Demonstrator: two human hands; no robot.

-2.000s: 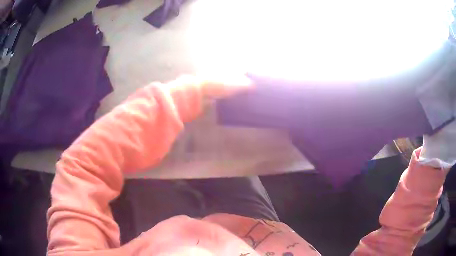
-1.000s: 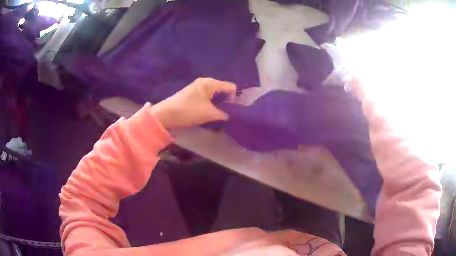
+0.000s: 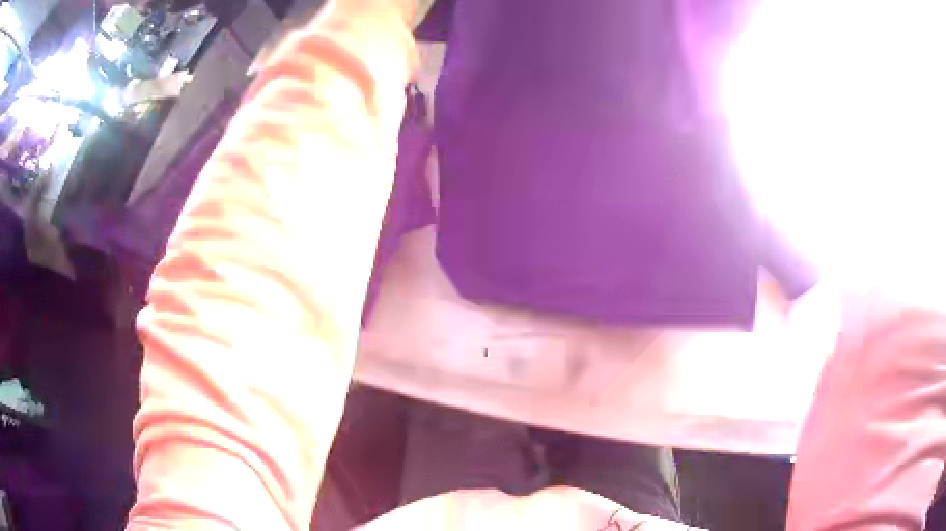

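Observation:
A dark purple garment panel [image 3: 596, 197] lies flat on the pale pressing table [image 3: 581, 368], its straight lower border a little back from the table's front edge. My left arm reaches forward along the panel's left side. My left hand is cut off by the top edge of the picture; only a sliver near the wrist shows, and its fingers cannot be seen. My right sleeve shows at the lower right. My right hand is not visible; strong glare covers the area beyond the sleeve.
More purple cloth [image 3: 412, 182] lies between my left sleeve and the panel. A small dark cloth corner [image 3: 785, 272] sticks out at the panel's lower right. Cluttered, glaring items stand at the upper left. Glare hides the upper right.
The panel, earlier bunched with my left hand pinching its left end, now lies flat and larger in view. My left arm has reached forward, taking the hand out at the top.

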